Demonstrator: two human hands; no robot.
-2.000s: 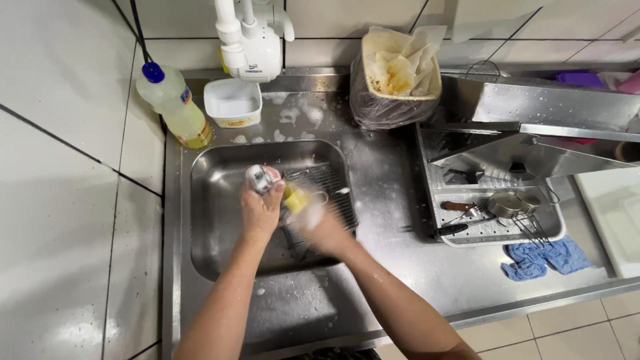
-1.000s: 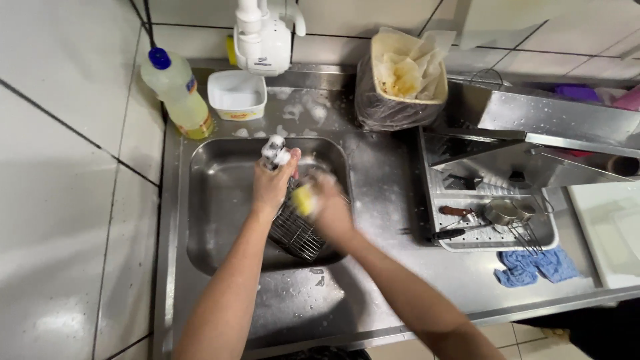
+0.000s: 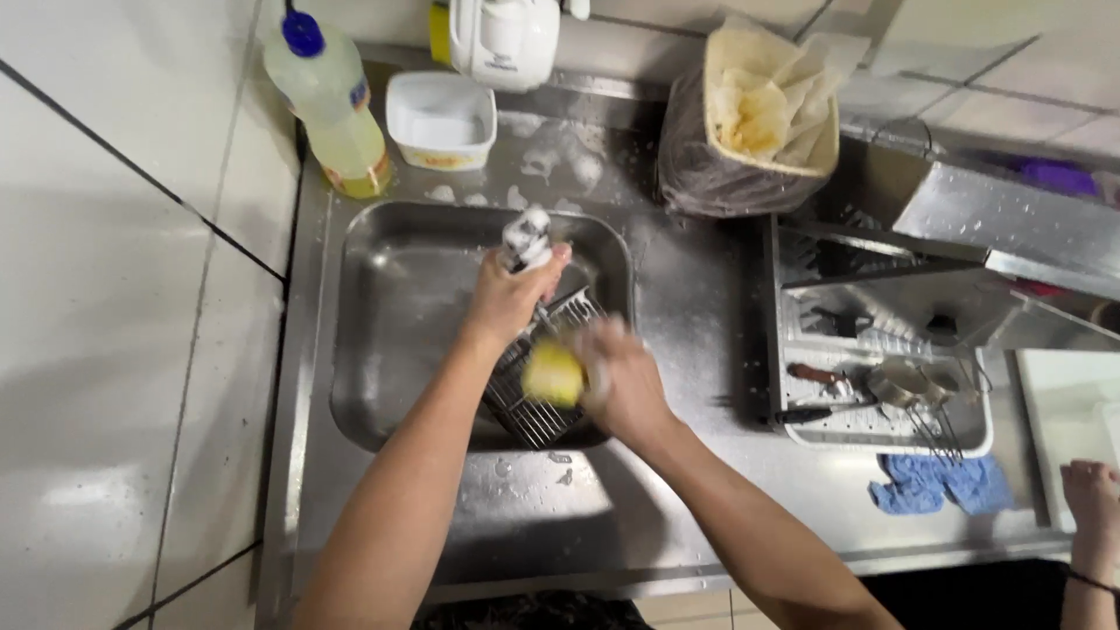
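Over the stainless steel sink (image 3: 394, 332), my left hand (image 3: 516, 293) is closed around a soapy utensil's handle (image 3: 528, 238), its foam-covered end pointing toward the wall. The utensil's far part is hidden or blurred near my right hand, so its kind cannot be told. My right hand (image 3: 621, 376), blurred by motion, grips a yellow sponge (image 3: 553, 374) just below and right of the left hand. Beneath both hands a wire rack (image 3: 529, 407) lies tilted in the sink.
Behind the sink stand a bottle of yellowish liquid (image 3: 337, 122), a white plastic tub (image 3: 442, 122) and a lined waste bin (image 3: 744, 166). At right are a dish rack (image 3: 884, 437) with utensils, a blue cloth (image 3: 945, 484) and another person's hand (image 3: 1089, 490).
Another person's hand and dark clothing have come into view at the lower right. My right hand with the sponge has shifted down from my left hand, which still holds the utensil.
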